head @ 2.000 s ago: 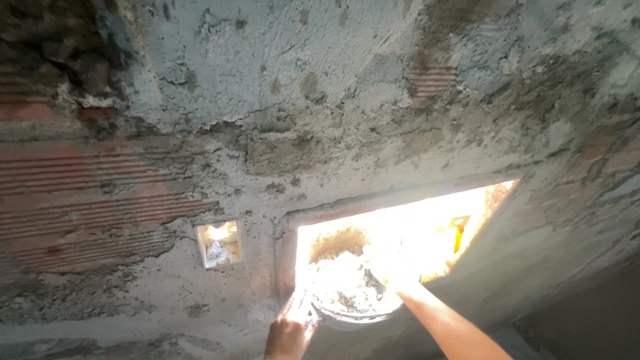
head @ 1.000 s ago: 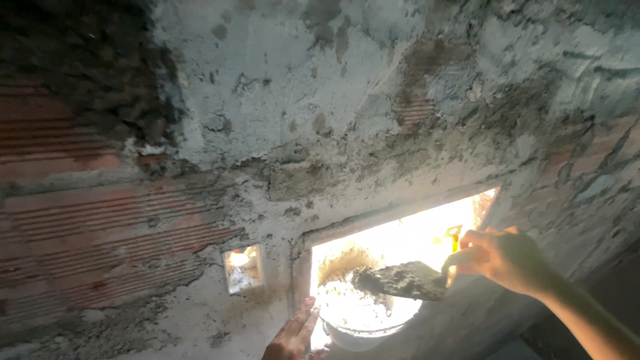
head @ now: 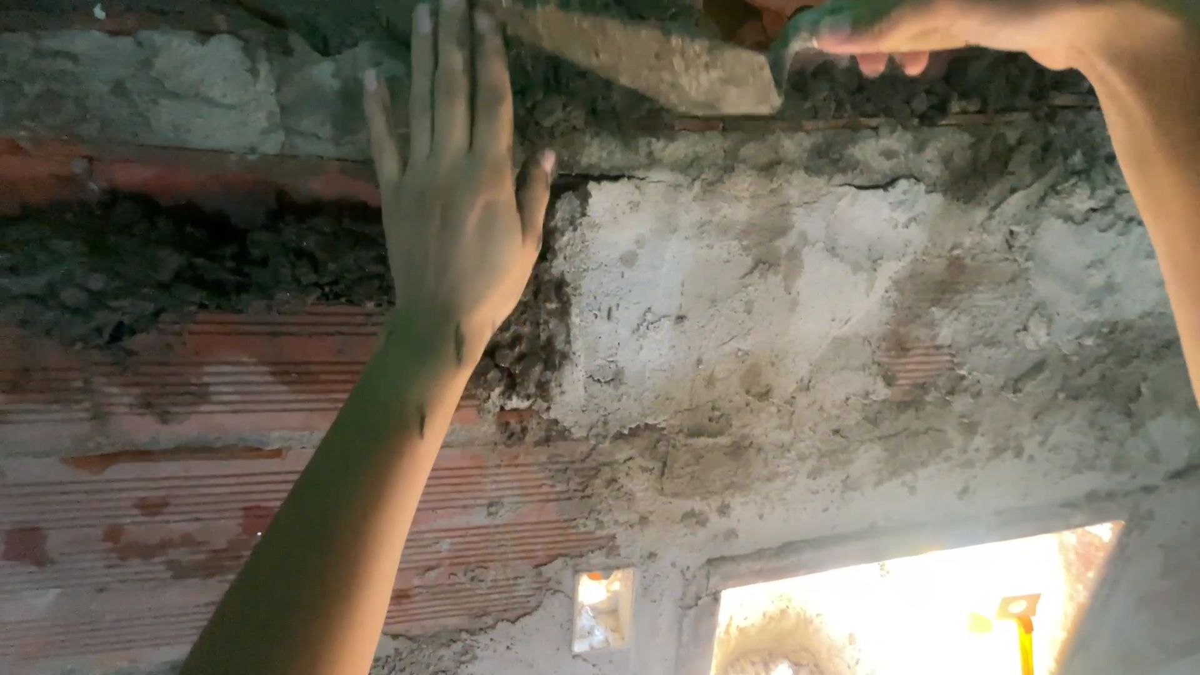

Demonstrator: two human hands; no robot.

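My left hand (head: 455,197) lies flat against the upper wall with its fingers stretched upward and holds nothing. At the top right, my right hand (head: 937,33) grips a trowel, its handle mostly hidden by the hand. The mortar-smeared trowel blade (head: 656,61) points left along dark wet mortar (head: 591,94), just right of my left fingertips. Below the blade is a rough patch of grey render (head: 694,281).
Ribbed red clay bricks (head: 169,525) show at the lower left. At the lower right, a brightly lit recess (head: 900,609) holds a yellow-handled tool (head: 1025,637). A small rectangular opening (head: 603,609) is left of it.
My left hand has left the bucket's rim in the recess and is now up on the wall. My right hand has carried the trowel from the recess to the upper wall. The view has shifted upward.
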